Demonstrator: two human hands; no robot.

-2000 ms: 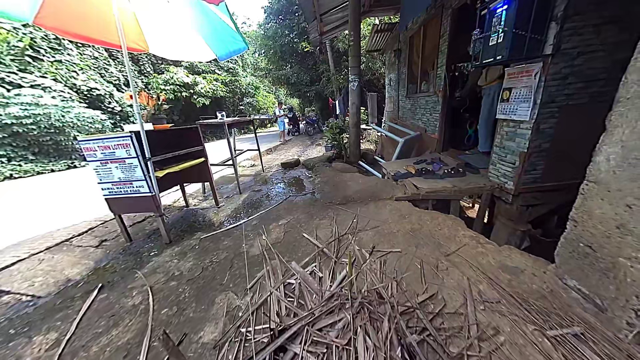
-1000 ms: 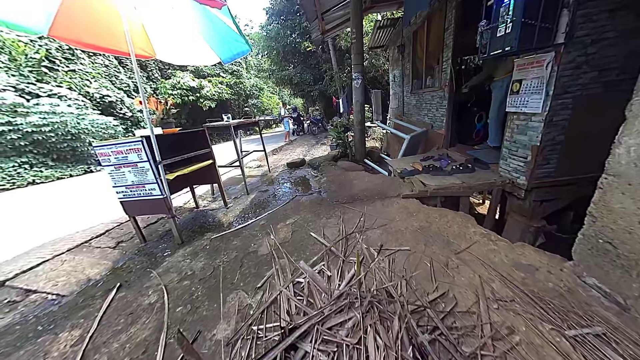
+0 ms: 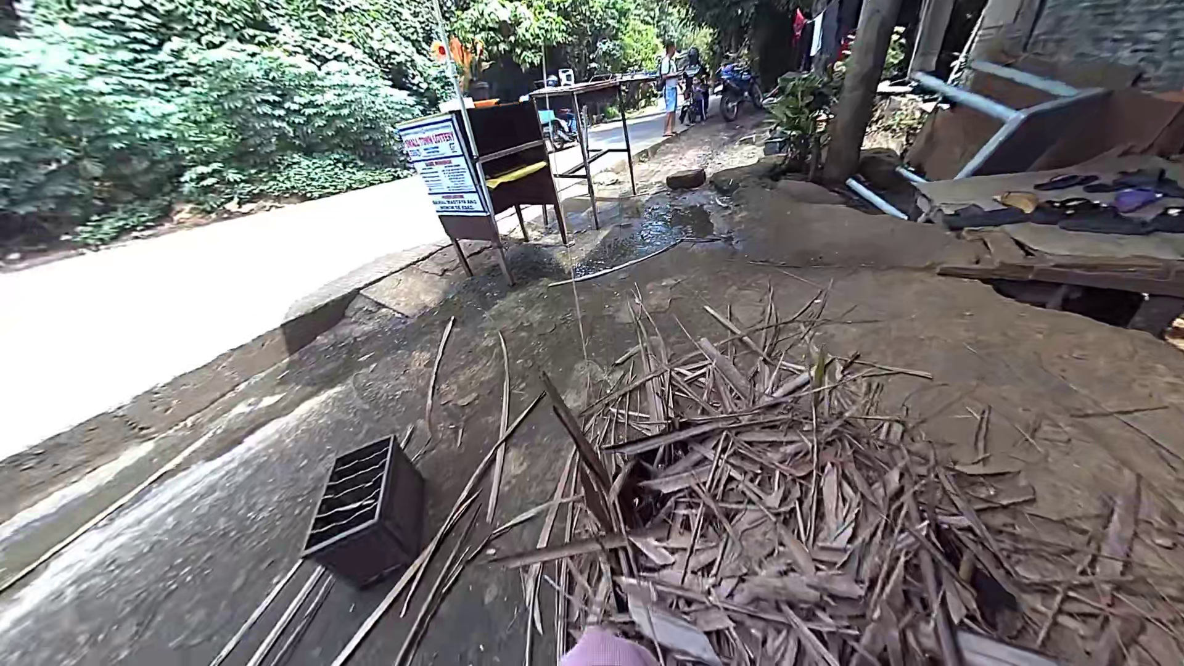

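Neither of my hands shows. A heap of dry split palm or bamboo strips (image 3: 795,518) lies on the bare ground in the lower middle and right. At the bottom edge, against the heap, a small rounded piece of pink cloth (image 3: 606,649) shows; what it belongs to is hidden. Left of the heap stands a dark, open-topped rectangular box with thin wavy dividers (image 3: 370,509). Long thin strips (image 3: 444,555) lie on the ground between the box and the heap.
A wooden stand with a printed sign (image 3: 449,171) and a metal-framed table (image 3: 601,92) stand beside the road (image 3: 185,287). A puddle (image 3: 680,222) lies behind the heap. At right are a post (image 3: 860,92) and a platform with footwear (image 3: 1064,250). People (image 3: 670,88) and a motorcycle (image 3: 737,88) are farther off.
The view has tilted down and to the left. The dark box and the pink cloth are now in view; the umbrella canopy and the wall calendar have gone out of it.
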